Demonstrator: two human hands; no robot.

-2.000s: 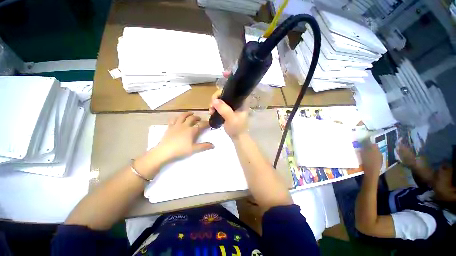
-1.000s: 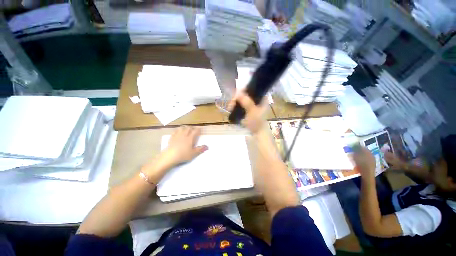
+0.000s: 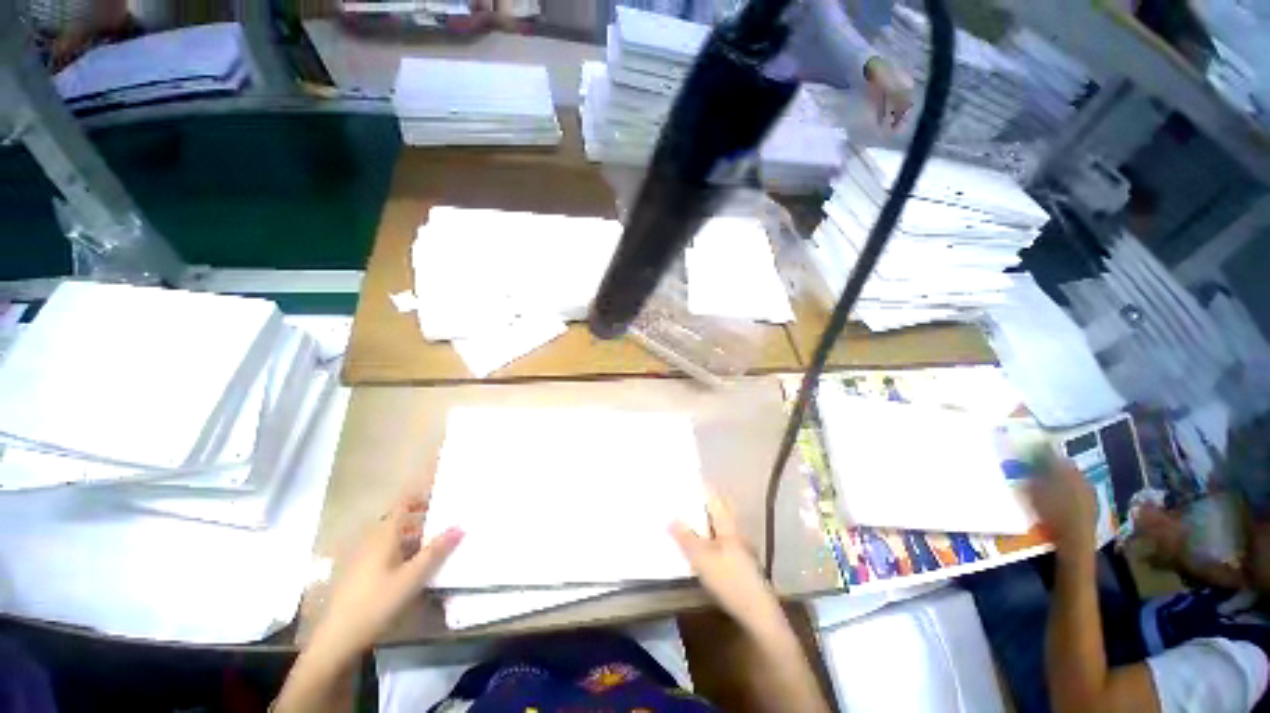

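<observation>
A white panel (image 3: 568, 488) is held flat in front of me over the tan bench top. My left hand (image 3: 401, 557) grips its left edge. My right hand (image 3: 722, 550) grips its right edge. Another white panel (image 3: 536, 603) shows under its near edge, slightly turned. The black electric screwdriver (image 3: 676, 181) hangs free above the far edge of the bench, tip down, out of both hands. Its black cord curves down on the right.
A white panel stack (image 3: 508, 272) and a clear tray (image 3: 703, 341) lie on the cardboard beyond. A fanned stack (image 3: 153, 376) stands at left, another stack (image 3: 926, 230) at far right. A neighbour's hand (image 3: 1061, 502) works over a white panel on a colourful sheet (image 3: 891, 557).
My right hand has let go of the screwdriver and moved down to the panel's right edge. My left hand has moved from the panel's top to its left edge. The top panel has shifted over the lower one.
</observation>
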